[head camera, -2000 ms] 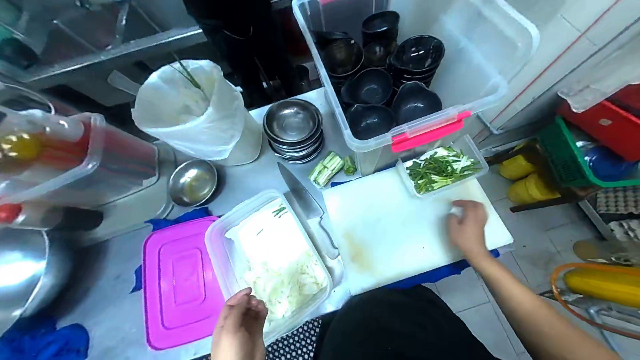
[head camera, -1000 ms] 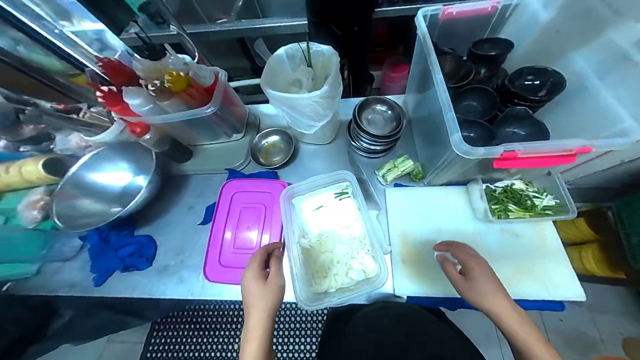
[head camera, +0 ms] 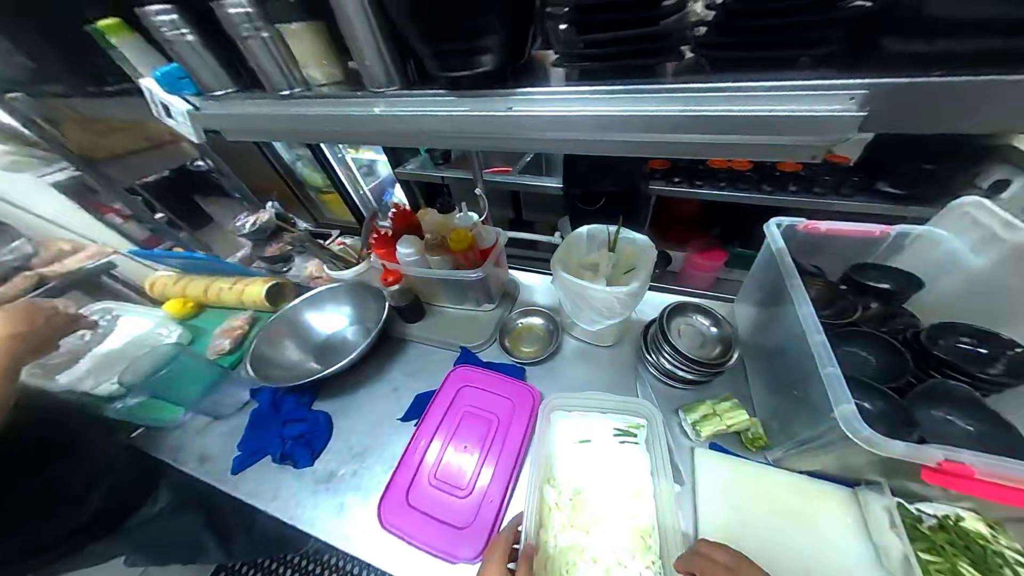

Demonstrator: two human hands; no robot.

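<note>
A clear plastic container (head camera: 604,480) of chopped pale vegetable stands at the bottom centre. My left hand (head camera: 509,550) touches its lower left wall, fingers partly cut off by the frame's edge. By its lower right side is my right hand (head camera: 716,558), mostly out of view, so its grip is unclear. The magenta plastic lid (head camera: 460,464) lies flat just left of the container. A knife (head camera: 646,388) lies partly hidden along the container's right side. The white cutting board (head camera: 788,512) is farther right, with a tub of cut green leaves (head camera: 960,536) at its right end.
Steel bowls (head camera: 690,344), a lined bin (head camera: 604,276), cut green stalks (head camera: 722,420) and a large tub of black bowls (head camera: 840,384) stand behind. To the left are a blue cloth (head camera: 282,428), a steel mixing bowl (head camera: 318,332) and sauce bottles (head camera: 436,248). Another person's hand (head camera: 40,324) is at far left.
My right hand has left the cutting board and is now beside the container's lower right side. The view has swung up and left, bringing the other person's hand in.
</note>
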